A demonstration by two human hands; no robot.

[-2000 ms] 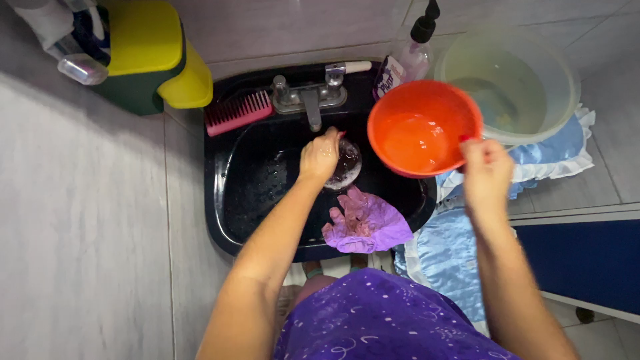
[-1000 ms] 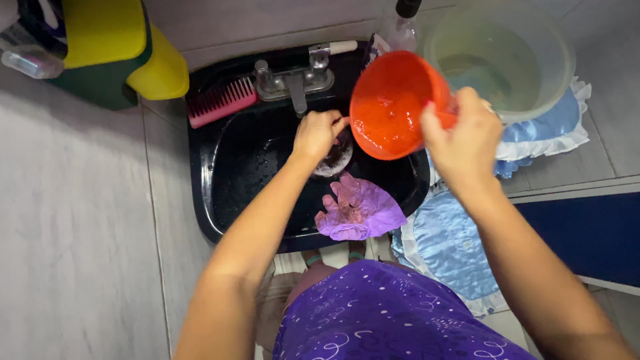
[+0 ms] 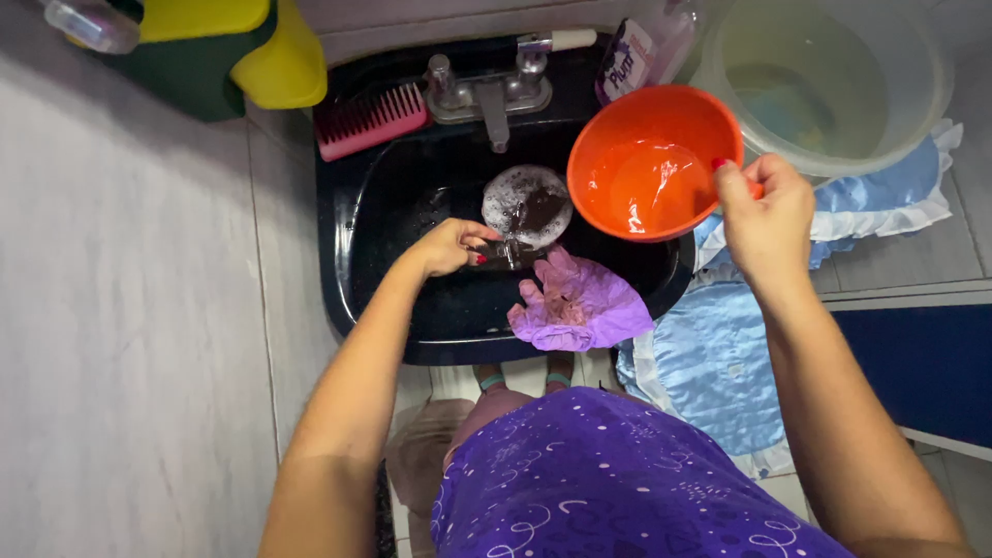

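Observation:
In the black sink (image 3: 418, 310) lies a small round vessel (image 3: 531, 205) with dark, foamy liquid. My left hand (image 3: 453, 248) is at its lower left, fingers bent around a dark, glossy part; whether it grips this part cannot be made out. My right hand (image 3: 771, 209) holds an orange plastic dipper (image 3: 655, 167) by its handle, over the sink's right side, with some clear water inside. A stained purple disposable glove (image 3: 585, 302) lies over the sink's front edge, below the vessel.
A faucet (image 3: 492, 108) stands behind the basin, with a pink comb (image 3: 372, 120) to its left and a plastic bottle (image 3: 628, 62) to its right. A translucent tub (image 3: 914, 77) of water is at the right. A yellow and green container (image 3: 283, 70) stands back left.
The orange dipper was tipped over the vessel a second ago; it has moved right and is more level. My left hand has shifted from behind the vessel to its lower left.

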